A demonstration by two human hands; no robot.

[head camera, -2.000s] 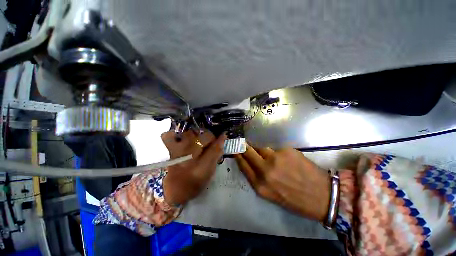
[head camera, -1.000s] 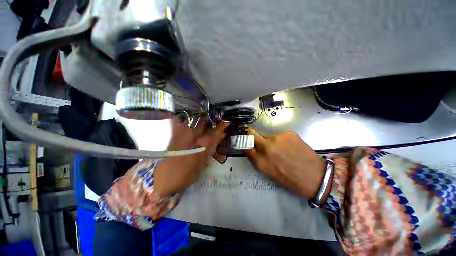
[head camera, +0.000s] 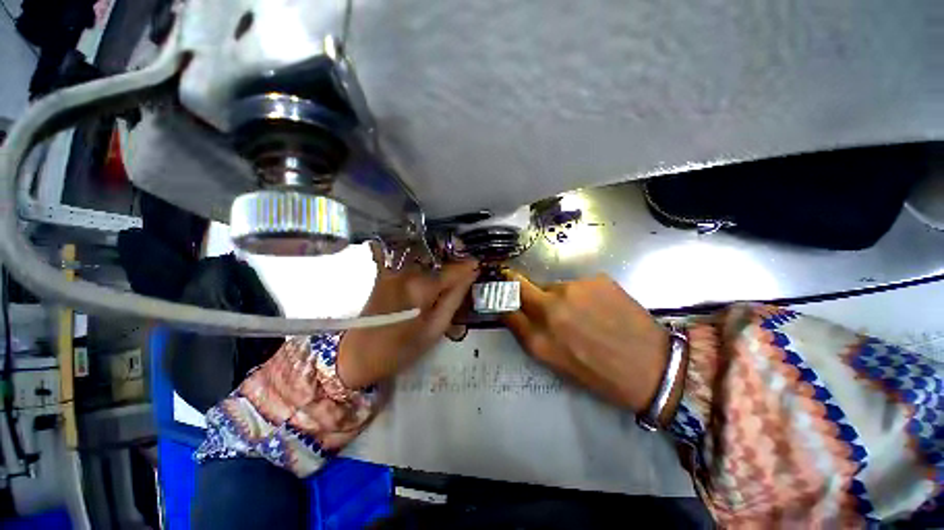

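My left hand (head camera: 399,311) and my right hand (head camera: 590,326) meet just in front of the needle area. A small dark fabric piece (head camera: 482,315) shows between their fingertips, mostly hidden behind the fingers and the silver tension knob (head camera: 497,297). The fingers of both hands press or hold this piece; how it lies at the needle cannot be seen. The lamp-lit metal bed (head camera: 574,230) is just beyond. The pale curved guard (head camera: 207,314) crosses in front of my left hand.
The machine head (head camera: 642,83) fills the top. A large ribbed knob (head camera: 290,219) is close at upper left. A black rounded item (head camera: 797,202) lies under the arm at right. Black bundles (head camera: 212,321) and a blue bin (head camera: 352,491) are at left. Faint ruler marks are on the table (head camera: 487,424).
Since two seconds ago the view has shifted, so the large knob and guard appear further right and fuller. Both hands stay at the needle area, with only small shifts.
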